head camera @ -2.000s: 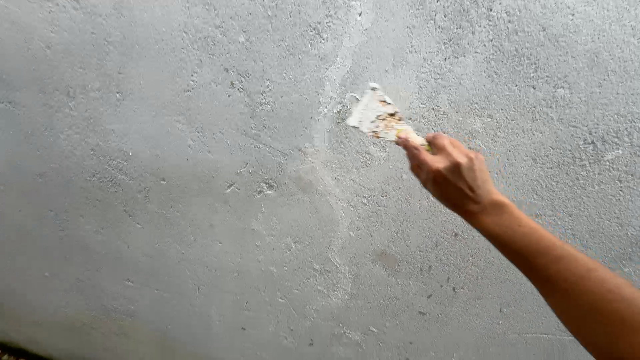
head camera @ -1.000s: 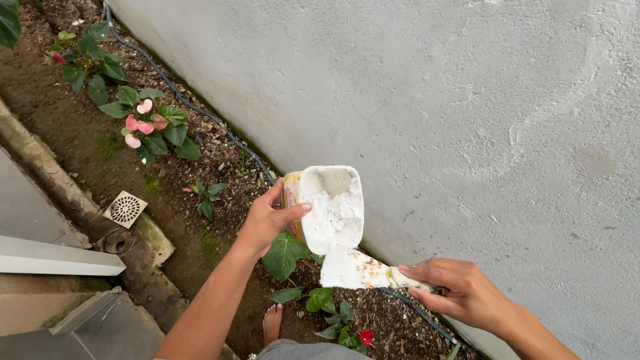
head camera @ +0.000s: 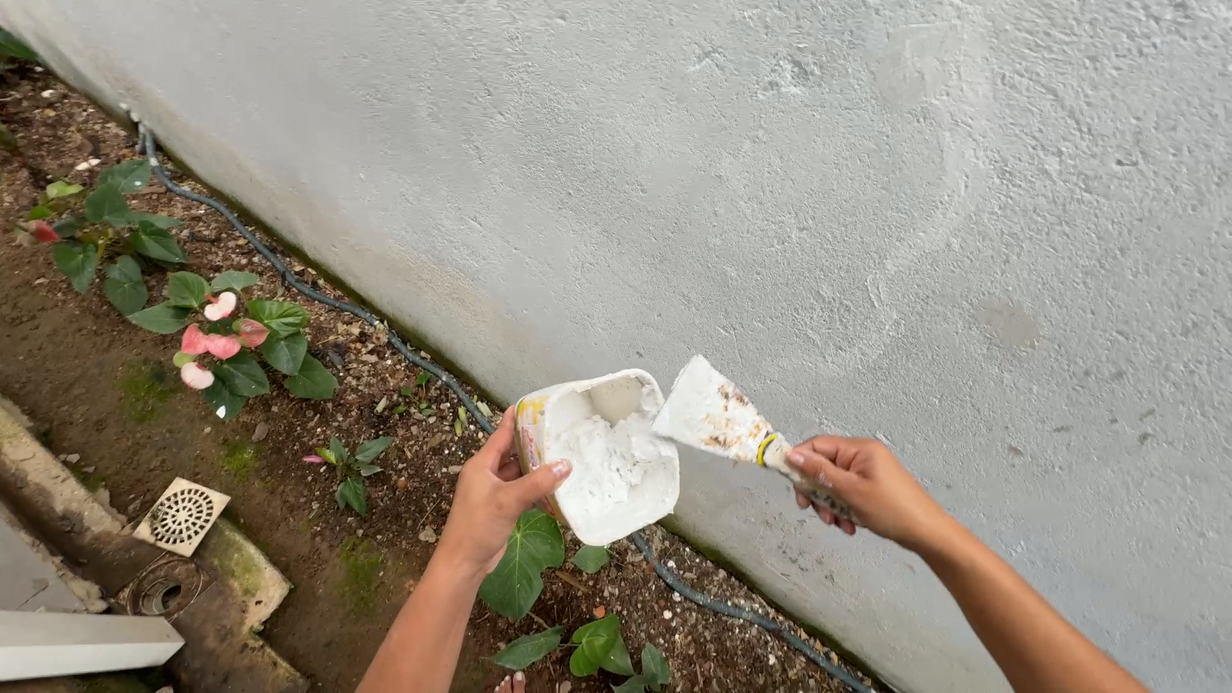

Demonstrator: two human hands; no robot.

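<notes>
My left hand point(head camera: 500, 496) grips the side of a squarish plastic tub point(head camera: 664, 486), its open mouth tilted toward me. White filler paste point(head camera: 611, 457) lies heaped inside the tub. In my right hand point(head camera: 857, 486) is the handle of a putty knife point(head camera: 717, 414); its broad blade is coated with white paste and has rust-brown marks. The blade's tip is at the tub's right rim; whether they touch I cannot tell. Behind both hands stands a rough grey plastered wall point(head camera: 577, 192), with a faint smoothed band at the upper right.
Along the wall's foot runs a dark hose point(head camera: 260, 245) over a soil bed. Anthurium plants point(head camera: 241, 351) with pink blooms grow there. A square drain grate point(head camera: 183, 517), a concrete curb point(head camera: 53, 462) and a white bar point(head camera: 87, 643) are at the lower left.
The view has swung down from the wall. Two seconds ago the putty knife was at the wall; one second ago its blade was below the tub's mouth, and now it is at the right rim.
</notes>
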